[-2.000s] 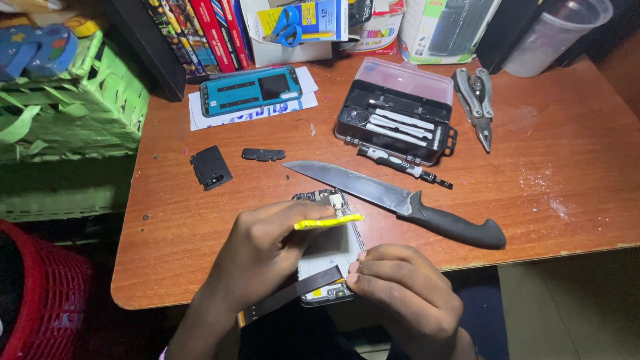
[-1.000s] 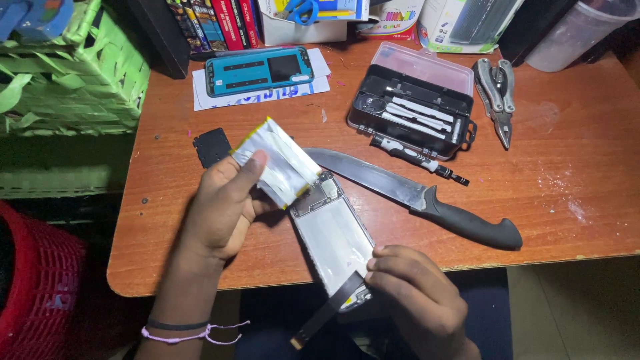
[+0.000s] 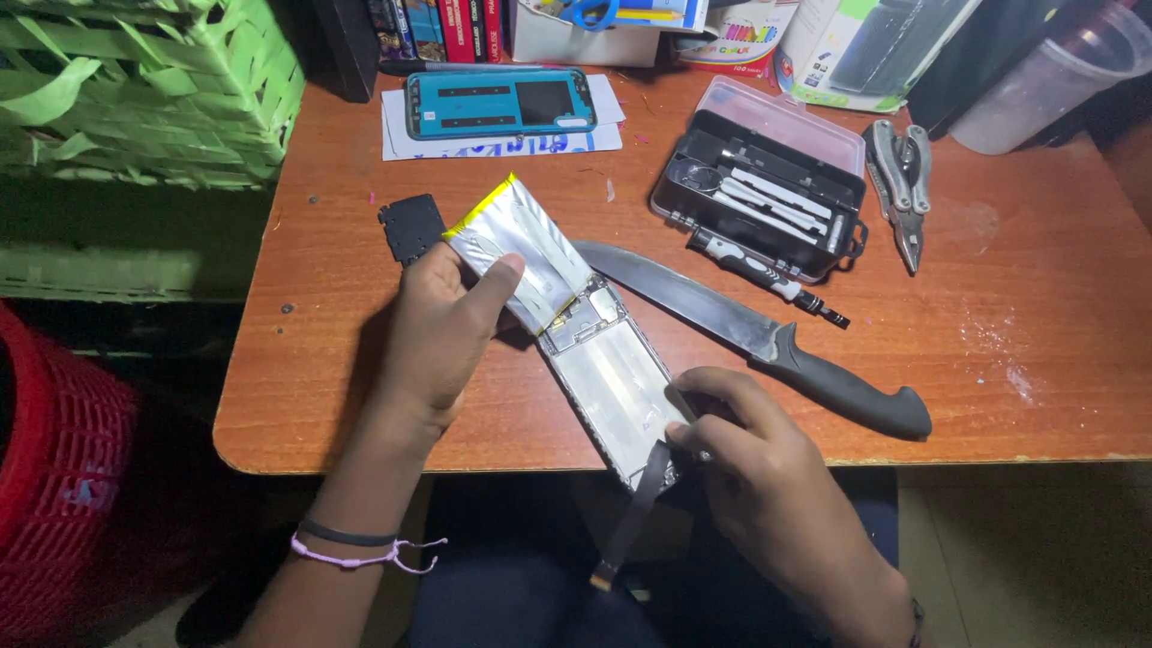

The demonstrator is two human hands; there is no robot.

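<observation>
My left hand (image 3: 441, 333) grips a silver phone battery (image 3: 526, 247) with yellow edges, thumb on its face. The battery is tilted above the upper end of an opened smartphone body (image 3: 616, 391), whose bare metal bay shows. My right hand (image 3: 765, 459) pinches the phone's lower right edge between thumb and fingers. A black flex cable (image 3: 634, 517) hangs from the phone's lower end, past the table edge. Right of the phone lies a large knife (image 3: 702, 306) with a black handle. A black plastic phone cover piece (image 3: 412, 227) lies behind my left hand.
A teal phone back cover (image 3: 499, 103) rests on papers. An open tool case (image 3: 765, 184), a precision screwdriver (image 3: 765, 274) and a multi-tool (image 3: 900, 184) are at right. Behind stand books (image 3: 468, 31) and a clear plastic cup (image 3: 1048, 85). A red basket (image 3: 54, 468) stands at left.
Two seconds ago the battery was seen edge-on over the phone; its silver face now shows, in my left hand. My right hand stays at the phone's lower end.
</observation>
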